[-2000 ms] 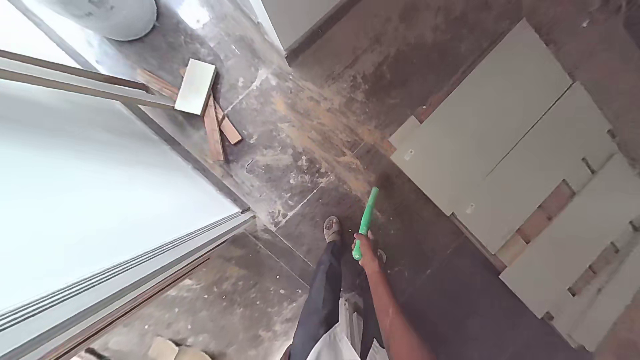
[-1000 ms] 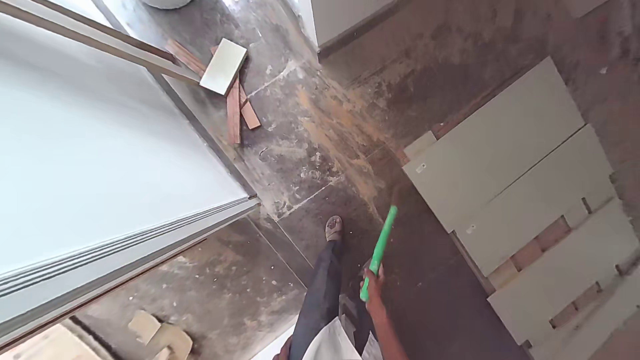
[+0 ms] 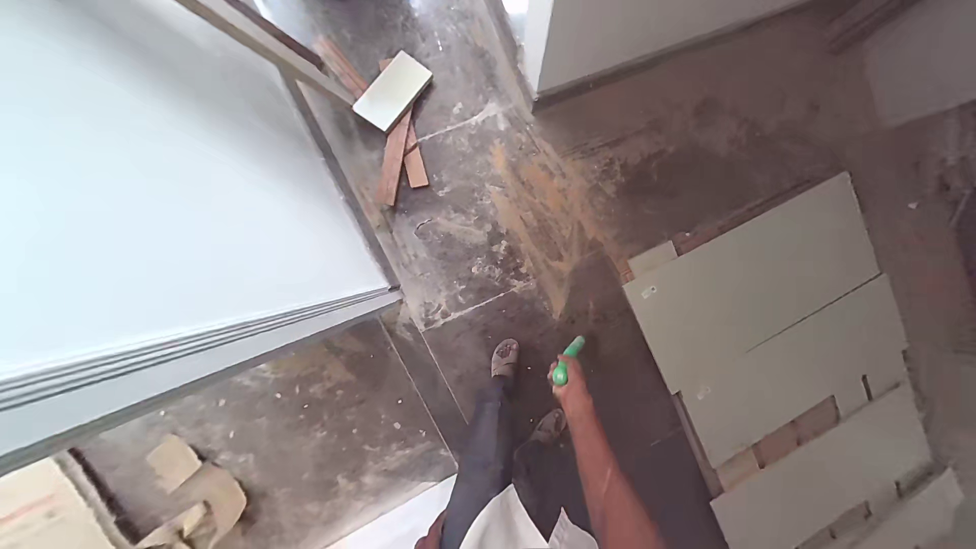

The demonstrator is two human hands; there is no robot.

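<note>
My right hand (image 3: 568, 381) is closed around a bright green stick-like object (image 3: 572, 355), held over the dark floor in front of my feet; what exactly the object is cannot be told. One rounded end shows at the hand, and the other points away from me. At the bottom edge, beside my left trouser leg, only a small part of my left hand (image 3: 432, 531) shows, and whether it holds anything is hidden. To the right of my right hand lie flat grey-beige panels (image 3: 755, 305) with brownish pieces in the gaps between them.
Large white sheets (image 3: 175, 198) are stacked at the left. Wooden strips (image 3: 393, 164) and a pale block (image 3: 393, 90) lie ahead on the dusty floor. A white box-like unit (image 3: 640, 38) stands at the top. Torn cardboard-like pieces (image 3: 217, 496) lie at the lower left.
The green object appears shorter and now points more away from me than a second ago, still in my right hand. A second shoe has come into view beside it.
</note>
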